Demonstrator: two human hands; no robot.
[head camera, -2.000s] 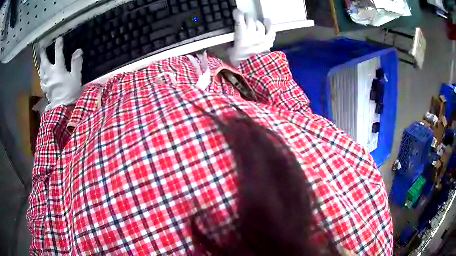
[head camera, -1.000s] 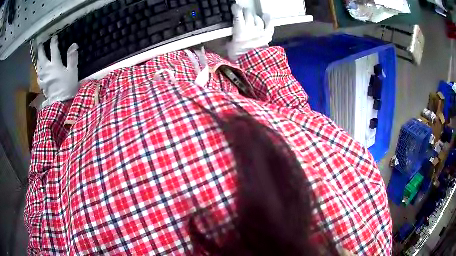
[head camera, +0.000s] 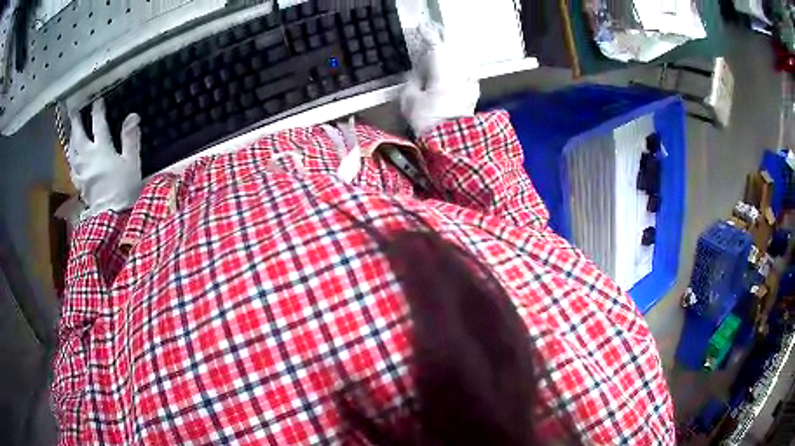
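A black keyboard (head camera: 261, 74) with a small blue light lies on a white tray (head camera: 288, 121) at the top of the head view. My left hand (head camera: 106, 161), in a white glove, rests at the keyboard's left end with its fingers apart and holds nothing. My right hand (head camera: 440, 91), also white-gloved, is at the right end of the tray beside the keyboard. Its fingers are blurred, and I cannot tell whether anything is under them.
A blue bin (head camera: 669, 196) at the right holds upright white panels (head camera: 601, 196) and small black pieces. A perforated worktable (head camera: 74, 52) is at the upper left. A green-topped table (head camera: 601, 65) carries plastic wrapping. Blue crates (head camera: 722, 253) stand at the far right.
My right hand's fingers have shifted and look blurred. The keyboard, both hands and the bin sit slightly lower in the picture than one second ago. My left hand keeps its place at the keyboard.
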